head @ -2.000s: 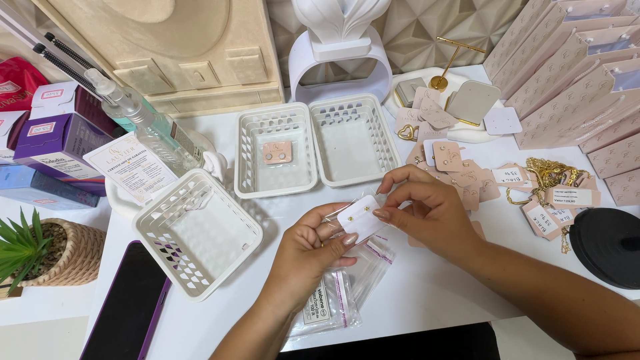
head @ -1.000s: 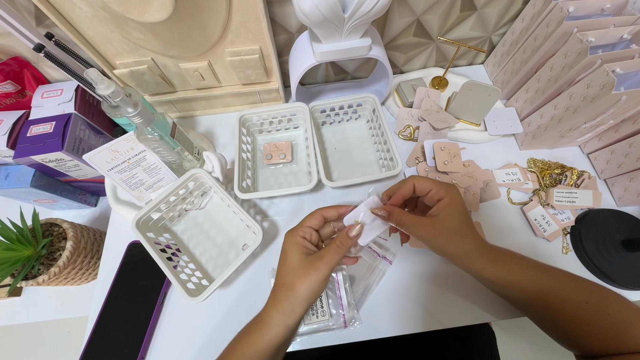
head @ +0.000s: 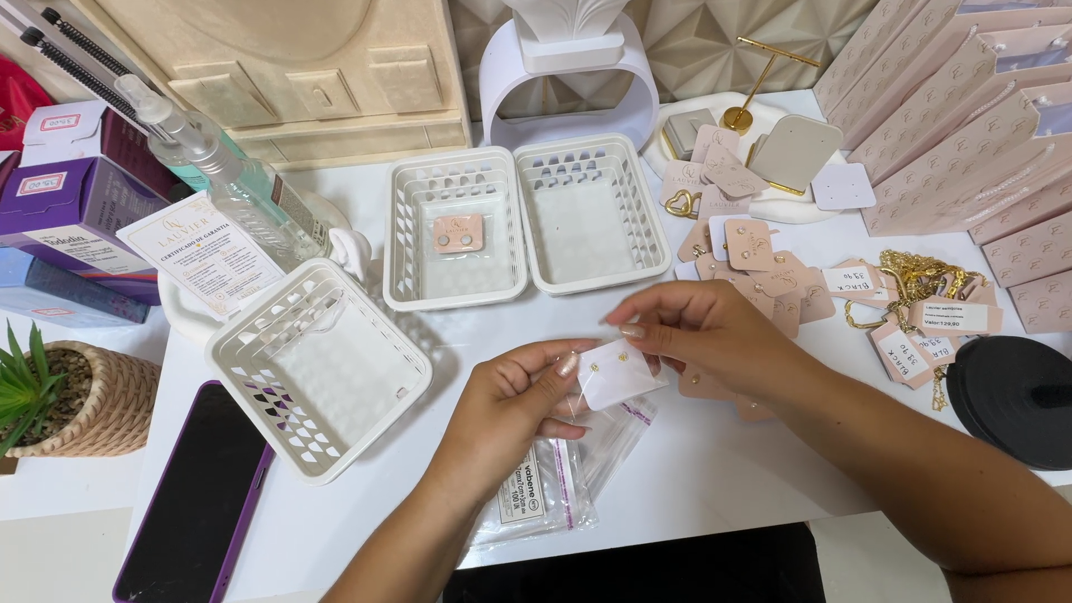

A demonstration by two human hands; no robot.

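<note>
My left hand (head: 523,389) grips the left side of a white earring card (head: 618,378) with two small gold-coloured stud earrings, which seems to sit in a clear plastic sleeve. At the card's upper right edge is my right hand (head: 699,331), thumb and index finger close together; whether they pinch the sleeve I cannot tell. Below the hands lie clear resealable bags (head: 557,481) with purple-marked strips. Behind them, a white plastic basket (head: 456,289) holds a bagged pink card with round studs (head: 458,234). Pink earring cards (head: 785,280) lie piled beside my right hand.
Two more white baskets (head: 657,209) (head: 314,469) stand near. At left are a phone (head: 197,494), a potted plant (head: 84,402), spray bottles (head: 251,197) and boxes (head: 79,205). Gold-coloured chains (head: 917,276), a black round stand (head: 1017,402) and pink paper bags (head: 946,134) are at right.
The white card was tilted and partly covered by my fingers one second ago; now its face with both studs shows. My right fingers have shifted to its upper right edge.
</note>
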